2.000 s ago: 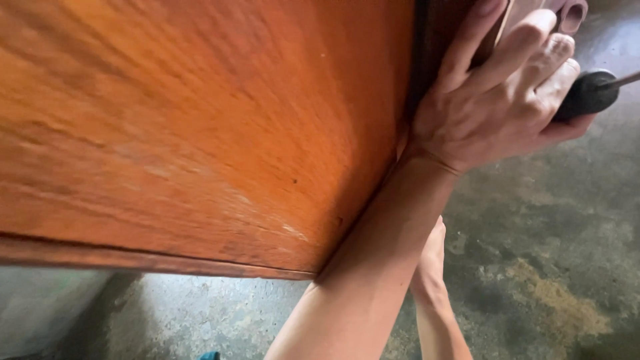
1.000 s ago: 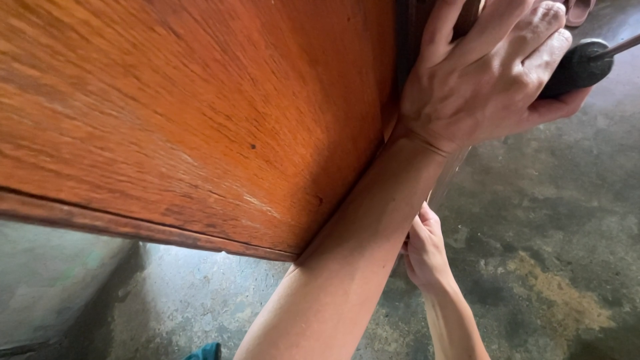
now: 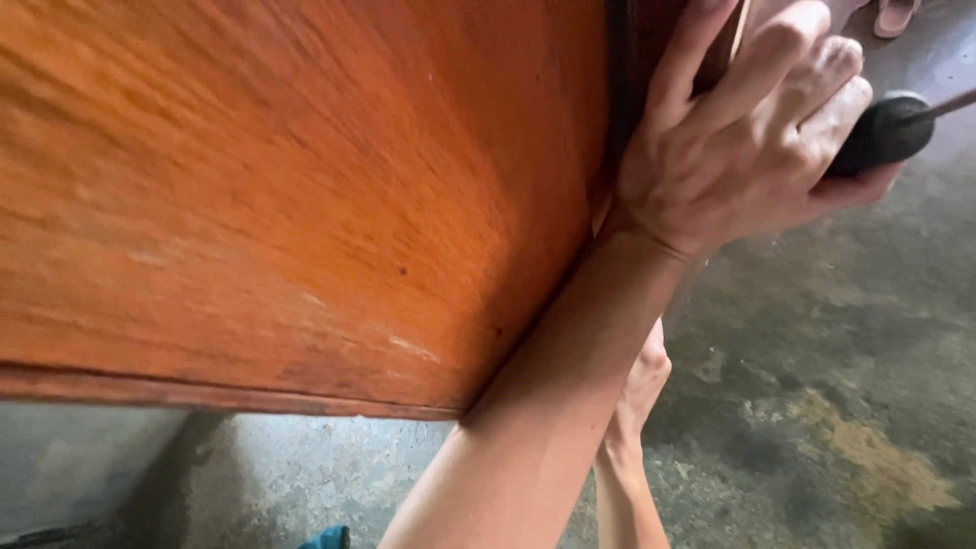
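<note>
My left hand [image 3: 732,145] reaches to the upper right with its back toward the camera. It holds a tool by its black handle [image 3: 884,133], between thumb and curled fingers; a thin shaft runs out of the right edge of the view. One extended finger lies by the dark edge of an orange-brown wooden panel [image 3: 305,206]. Along the panel's lower right corner runs my left forearm. Lower down, my right hand [image 3: 644,381] is partly behind that forearm. Its fingertips are hidden, so I cannot tell what they hold.
Below and to the right lies a worn grey concrete floor [image 3: 801,343] with a tan patch. Pink footwear [image 3: 896,15] is at the top right. A small piece of teal material [image 3: 328,537] shows at the bottom edge. A pale surface [image 3: 76,457] is at lower left.
Compared with one second ago, less of my right hand shows beside my left forearm. My left hand keeps its hold on the black handle. The view has shifted slightly.
</note>
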